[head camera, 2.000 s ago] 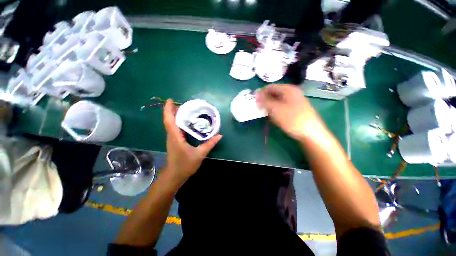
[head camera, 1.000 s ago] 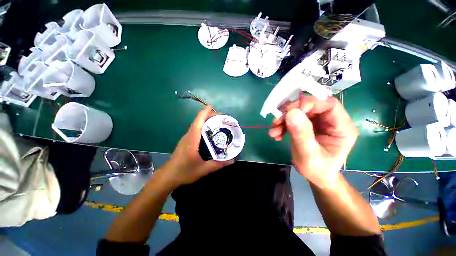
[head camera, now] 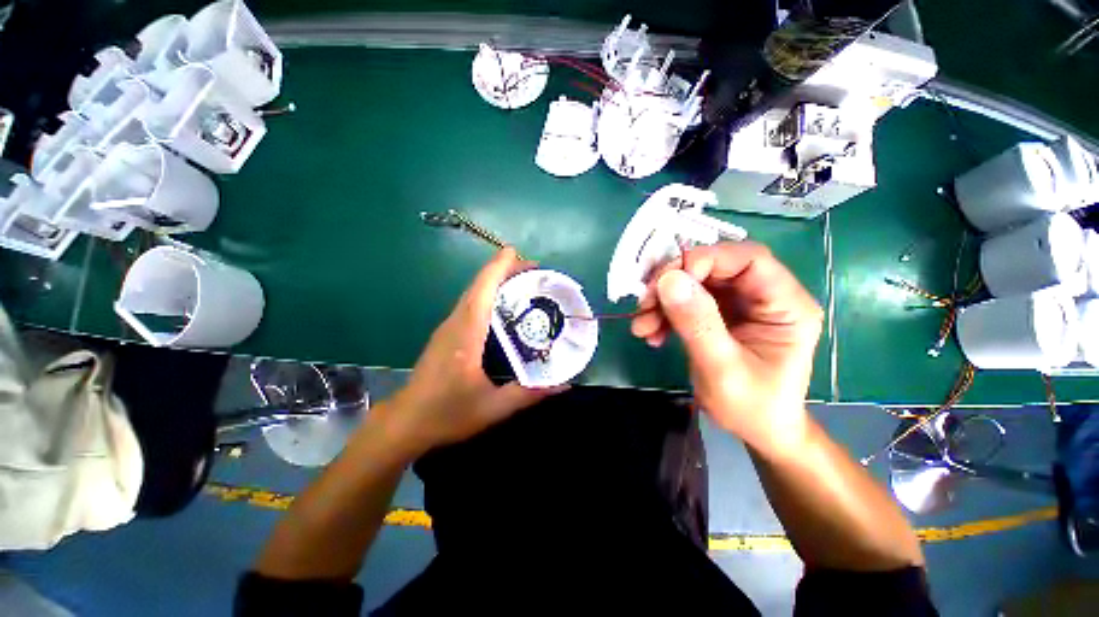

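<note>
My left hand [head camera: 464,344] holds a white cup-shaped housing [head camera: 571,316] near the bench's front edge, open end up. A dark and metallic round part [head camera: 534,325] shows inside it. A wire harness [head camera: 476,229] trails from behind the housing onto the green bench. My right hand [head camera: 738,325] pinches a thin red wire [head camera: 617,316] that runs to the housing's mouth. A white inner cover [head camera: 657,235] is at the fingertips of my right hand, apart from the housing; whether the fingers also grip the cover is hard to tell.
White housings [head camera: 181,109] are grouped at the left, one [head camera: 229,299] nearer. More housings [head camera: 1018,328] with wires are at the right. Inner covers [head camera: 639,127] lie at the back centre, beside a grey-white metal fixture [head camera: 753,163]. Stools [head camera: 307,416] stand below the bench.
The right hand has picked up the inner cover and moved right of the housing. The housing has moved right in my left hand. Since one second ago, the cover has dropped lower and turned.
</note>
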